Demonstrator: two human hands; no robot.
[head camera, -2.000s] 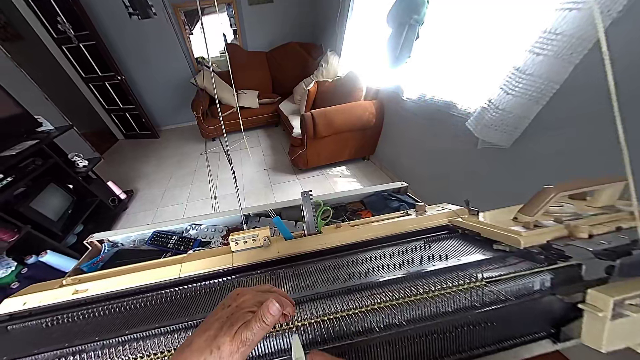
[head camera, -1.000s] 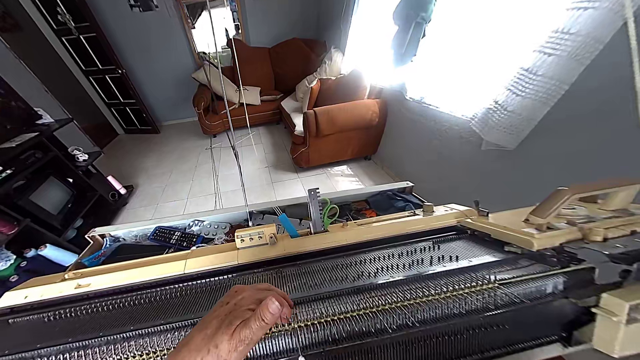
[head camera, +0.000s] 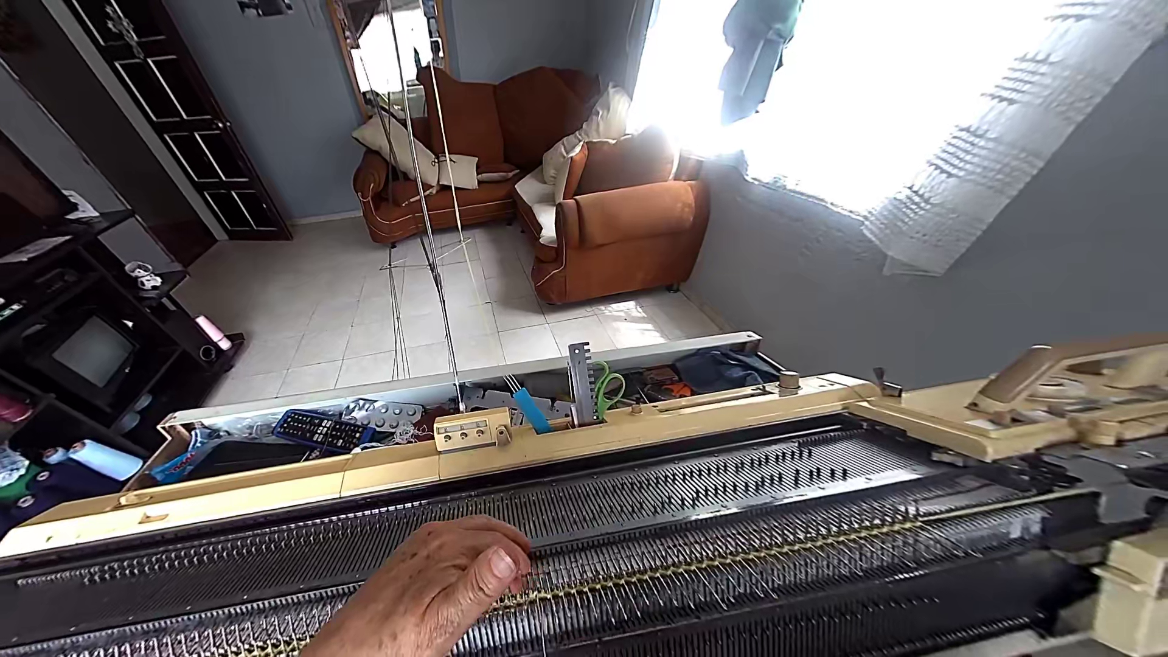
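Observation:
My left hand (head camera: 447, 584) rests low in the middle over the needle bed of a knitting machine (head camera: 639, 511), back up and fingers curled down at the needles. Its fingertips are partly hidden, so I cannot tell whether they grip anything. Light yellow-green yarn (head camera: 721, 561) runs along the row of metal needles from beside my thumb to the right end. My right hand is out of view. The cream carriage (head camera: 1058, 401) with its handle sits at the far right. Behind the bed stands a cream row counter (head camera: 472, 431).
An open tray (head camera: 265, 406) behind the machine holds a remote control (head camera: 324, 431), a blue-handled tool (head camera: 531, 411), a metal comb-like piece (head camera: 580, 383) and green-handled scissors (head camera: 607, 388). Yarn strands (head camera: 427, 219) hang down to the machine. Orange-brown sofas (head camera: 630, 219) stand beyond.
Part of my right hand and a pale tool showed at the bottom edge two seconds ago; the hand has left the view. My left hand stays at about the same part of the bed.

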